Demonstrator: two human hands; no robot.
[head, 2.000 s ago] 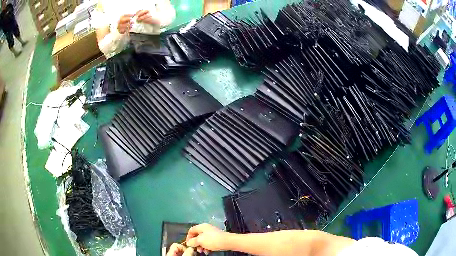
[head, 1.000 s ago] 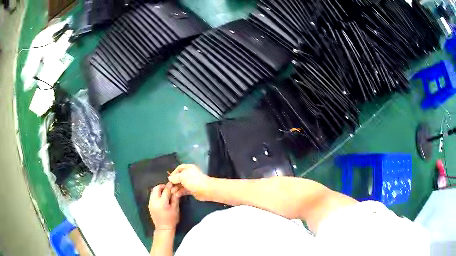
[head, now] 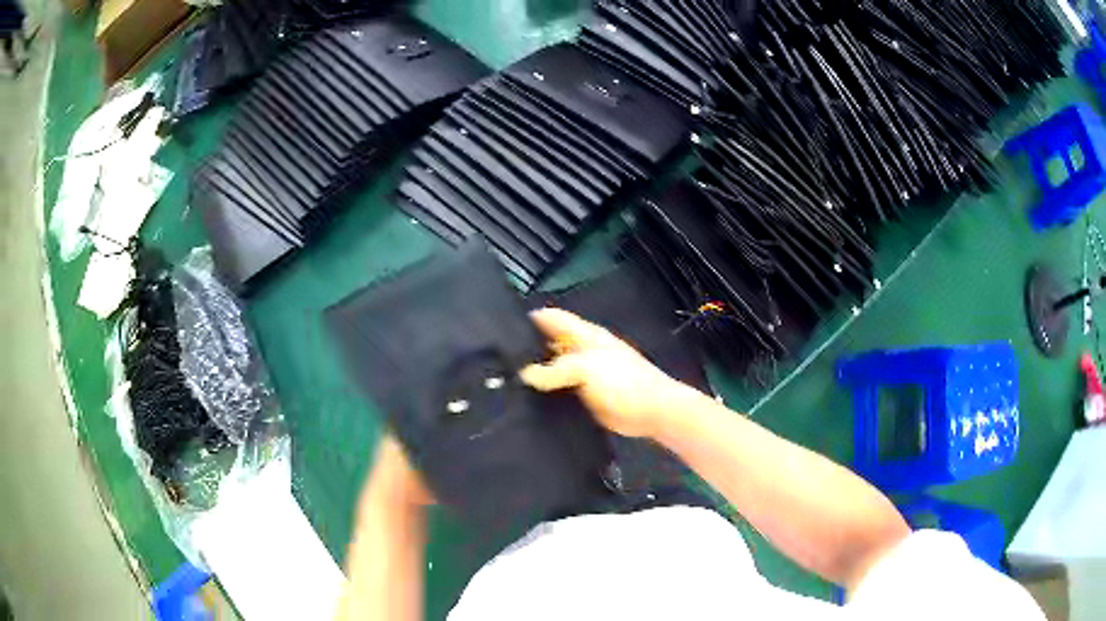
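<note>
A flat black panel is held up and tilted over the green table, slightly blurred. Two silver dots and a faint rounded ring show on its face. My right hand grips its right edge, with fingers on the face. My left hand is at the lower left edge, mostly hidden behind the panel; its fingers are not visible. Other black panels lie just to the right, partly behind my right hand. A bundle of black cables lies in a clear plastic bag at the left.
Fanned rows of black panels cover the back and right of the green table. White scraps lie at the left edge. A white sheet is at the lower left. Blue stools stand at the right.
The panel that lay on the table under both hands is now raised and tilted. My right hand has moved right to its edge; my left hand has gone behind it.
</note>
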